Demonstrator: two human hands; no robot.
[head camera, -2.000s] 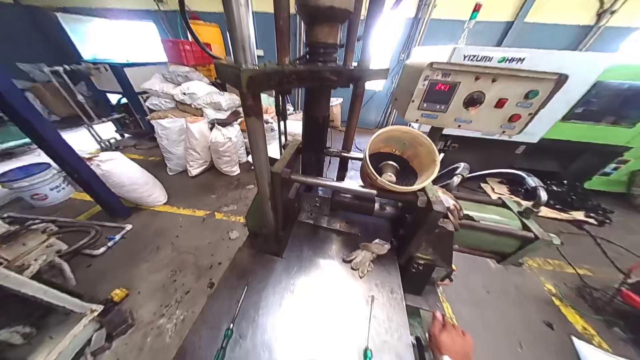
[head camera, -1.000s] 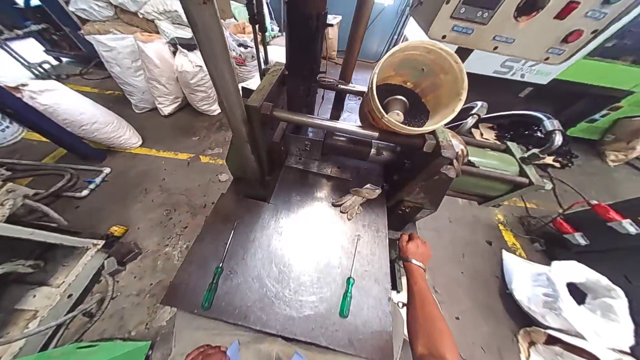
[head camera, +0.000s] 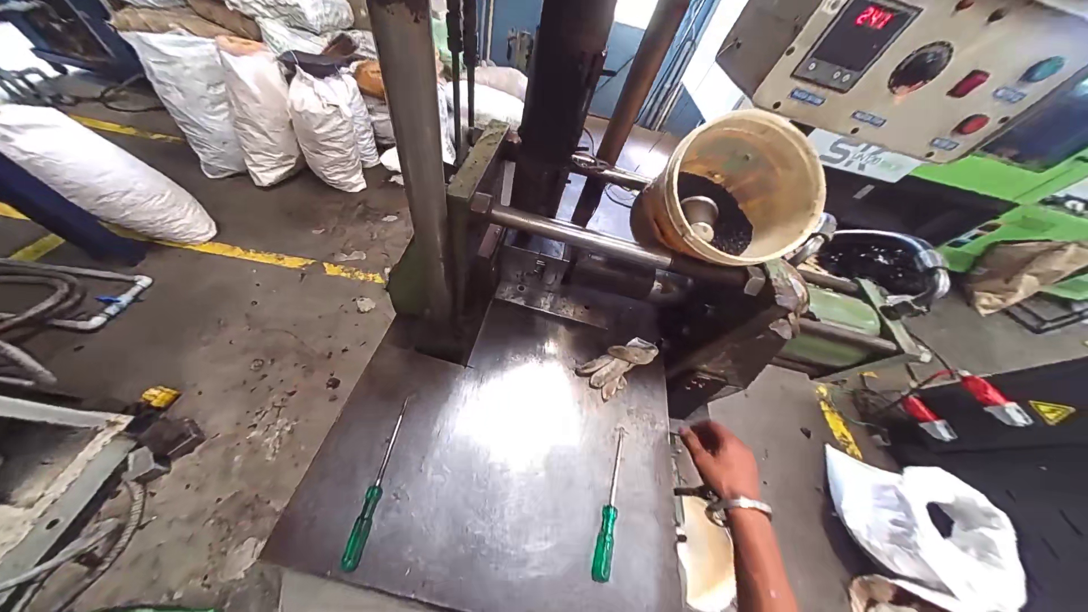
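My right hand (head camera: 721, 459), with a metal bracelet at the wrist, is at the right edge of the machine's steel table (head camera: 510, 527); its fingers are bent at the edge, and what they touch is hard to make out. My left hand is out of view. Two screwdrivers with green handles lie on the table, one on the left (head camera: 364, 527) and one on the right (head camera: 604, 544), tips pointing away from me. Beyond the right one lies a crumpled work glove (head camera: 619, 367). A plastic bucket (head camera: 667, 208) holding dark granules and a metal cup (head camera: 699, 212) sits tilted above the crossbar.
A control panel (head camera: 850, 106) with a lit display stands at the upper right. Steel columns (head camera: 418, 153) rise behind the table. White sacks (head camera: 327, 127) stand at the back left. Red connectors (head camera: 990, 395) and a white bag (head camera: 926, 527) are at the right.
The view has tilted down and come closer. A hand seen at the bottom edge one second ago is out of view. My right hand remains beside the table's right edge.
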